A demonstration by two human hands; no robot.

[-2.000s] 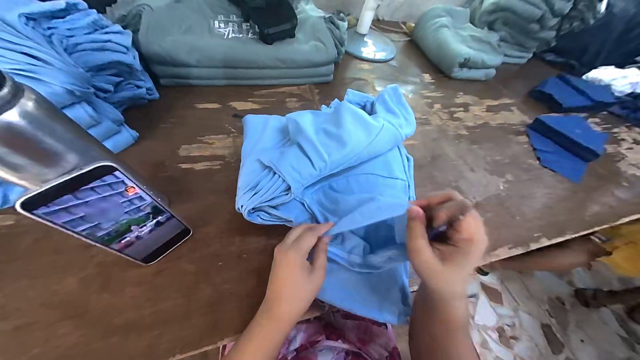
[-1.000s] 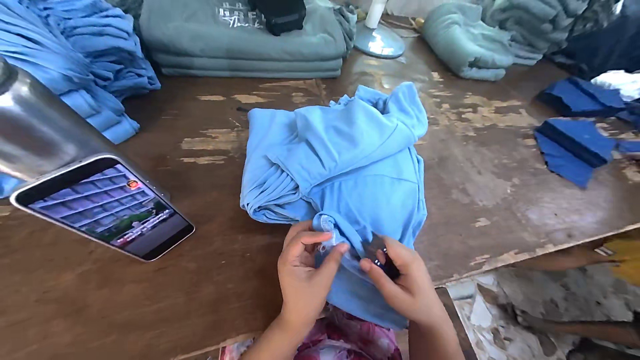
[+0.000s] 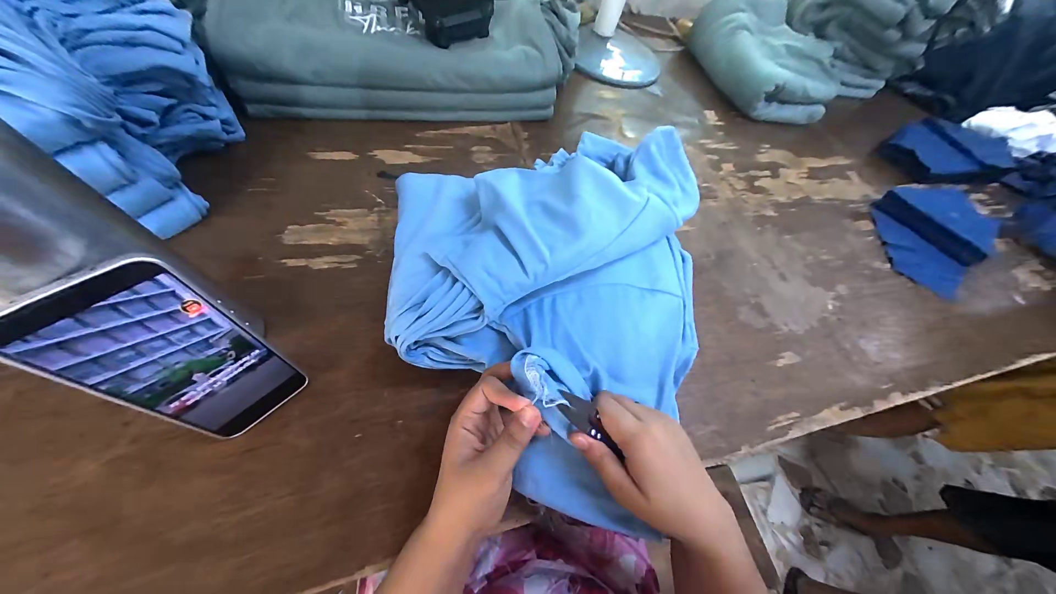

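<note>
A folded light blue garment lies on the worn brown wooden table, its lower part hanging toward the front edge. My left hand pinches a rolled edge of the blue cloth, where white stitching and loose thread show. In my right hand is a pair of small dark thread snips, mostly hidden by the fingers. Their pointed blades are at the white thread, just right of my left fingertips. Whether the blades touch the thread I cannot tell.
A smartphone leans on a metal bottle at the left. Blue cloth and folded grey-green garments lie behind. Dark blue scraps are at the right. Beyond the table's right edge, another person's leg shows.
Two seconds ago my hands were apart with cloth stretched between them; now they are close together at its stitched edge. The snips' blades, mostly hidden before, now show at the thread.
</note>
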